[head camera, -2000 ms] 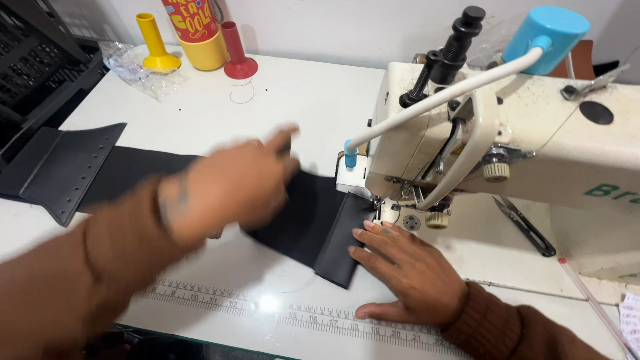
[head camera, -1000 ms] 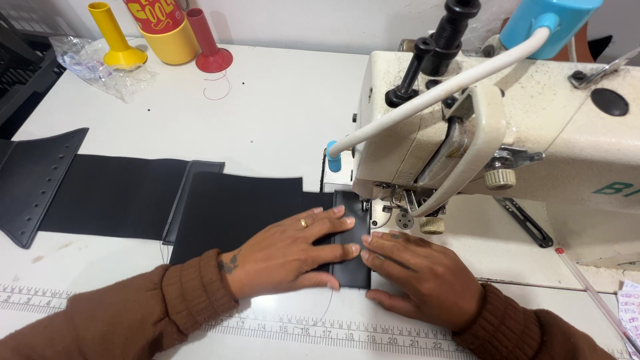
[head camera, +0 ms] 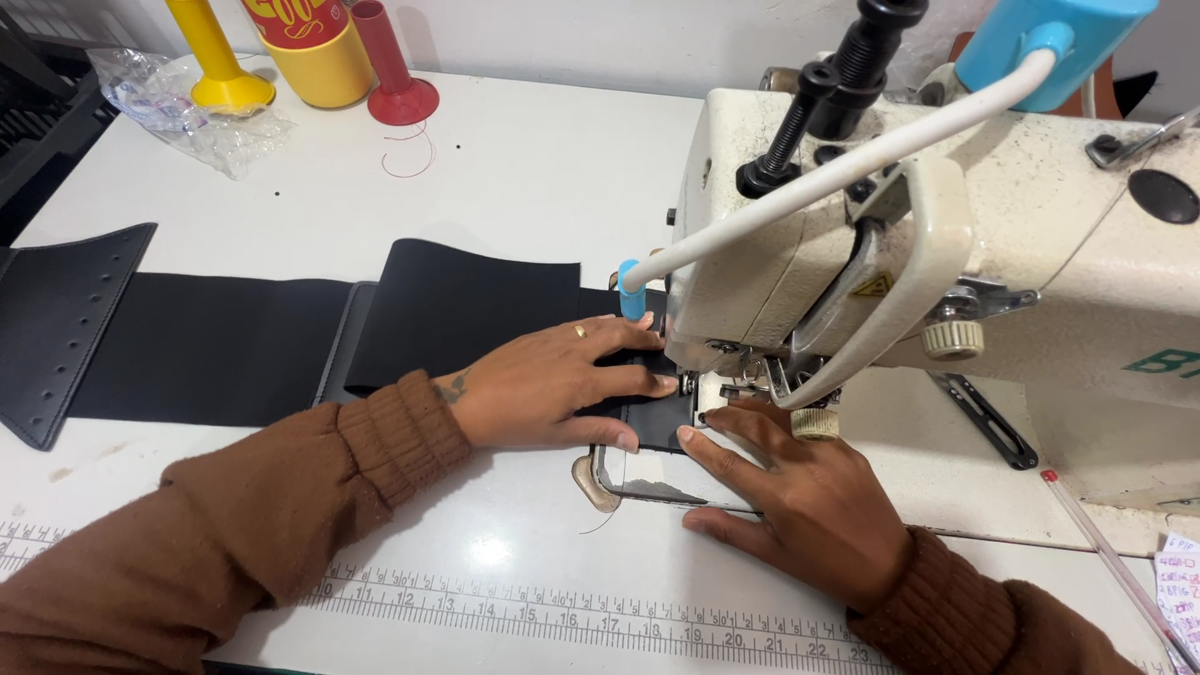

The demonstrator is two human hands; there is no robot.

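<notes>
My left hand [head camera: 553, 384], fingers spread, presses flat on the black leather-like end piece [head camera: 656, 433] of a long black fabric strip [head camera: 220, 352], beside the needle area of a cream industrial sewing machine [head camera: 750, 234]. Part of the strip lies folded over in a loose black flap [head camera: 469, 309] behind my left wrist. My right hand [head camera: 787, 497] rests on the machine bed, its fingertips by the right edge of the end piece, near the presser foot. A black leather-like panel [head camera: 70, 328] with a row of holes lies at the strip's far left. The needle itself is hidden.
Yellow [head camera: 220, 66] and red [head camera: 391, 70] thread cones, a yellow-based bottle [head camera: 323, 70] and clear plastic wrap [head camera: 178, 108] stand or lie at the back left. A ruler scale [head camera: 562, 614] runs along the front. Thread snips [head camera: 989, 422] and a clear pen [head camera: 1106, 544] lie right.
The end piece has moved in under the machine head, both hands with it. Two seconds ago my left hand was raised above the strip. The black flap's fold is now more raised.
</notes>
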